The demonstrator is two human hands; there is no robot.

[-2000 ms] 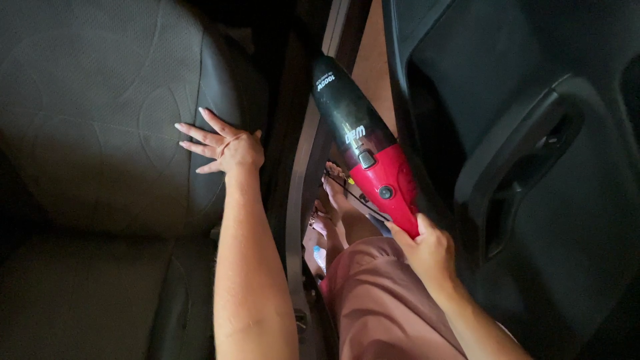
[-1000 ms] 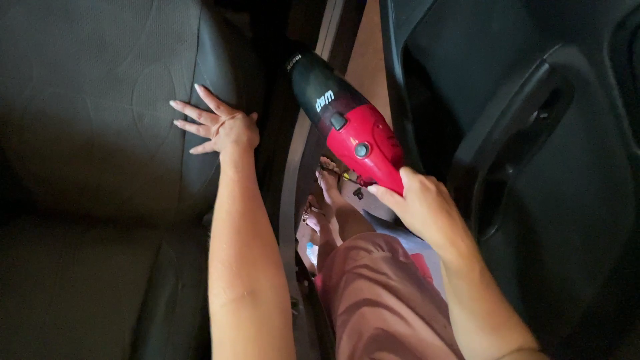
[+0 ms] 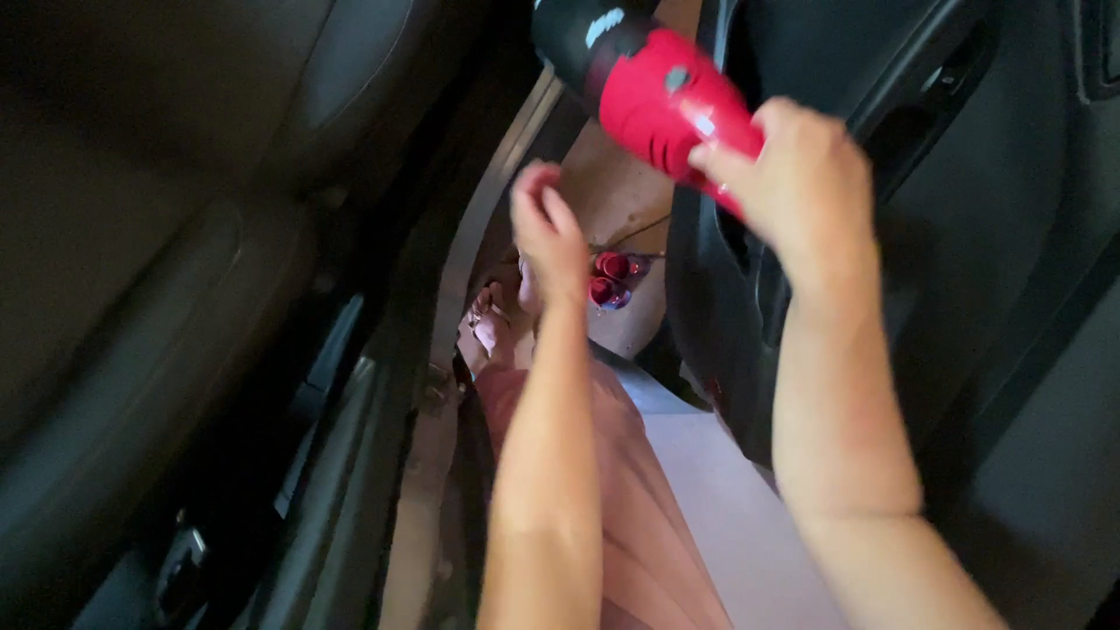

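Note:
My right hand [image 3: 801,188] grips the red rear handle of a handheld vacuum cleaner [image 3: 669,105]. The dark nozzle end points to the upper left and is cut off by the top edge of the view. My left hand [image 3: 551,236] is blurred, held in the air over the door opening with its fingers bent and touching nothing that I can make out. It is below the vacuum's body and apart from it. The car seat [image 3: 157,306], dark and padded, lies to the left of both hands.
A car door panel [image 3: 954,289] with a pull handle stands at the right. The door sill [image 3: 472,236] runs down the middle. My sandalled feet [image 3: 490,328] are on the ground beyond it, near red round objects [image 3: 612,276]. A pale surface [image 3: 726,499] shows at the lower middle.
My left hand has come off the seat's side and moved right, over the door opening. My right hand still holds the vacuum, now higher in view. The view has shifted.

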